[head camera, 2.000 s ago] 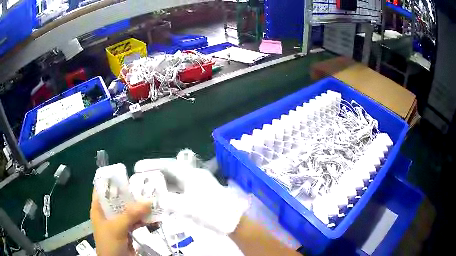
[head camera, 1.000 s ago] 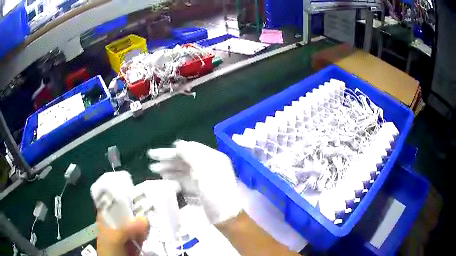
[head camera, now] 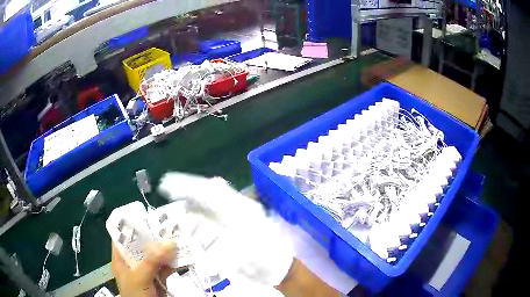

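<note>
My bare left hand (head camera: 139, 264) holds two white power adapters side by side, one at the left (head camera: 129, 229) and one beside it (head camera: 168, 223), with grey metal pins and printing facing up. My right hand (head camera: 238, 232), in a white glove, is blurred and lies over the right-hand adapter. Its fingertips are blurred, and I cannot tell whether it grips anything. White cords hang below the adapters. A small blue piece (head camera: 221, 284) lies on the white cover below my hands.
A large blue tote (head camera: 290, 212) at right holds rows of adapters and heaped cords. A green conveyor belt (head camera: 232, 139) carries spaced adapters (head camera: 93, 200) at left. Across it are a blue tote (head camera: 110, 138), red bins (head camera: 160, 109) and a yellow crate (head camera: 132, 60). Cardboard (head camera: 436, 90) lies behind the large tote.
My gloved right hand drew back from the adapters, then came over them again. The adapters on the belt have moved to the right. My left hand still holds the pair.
</note>
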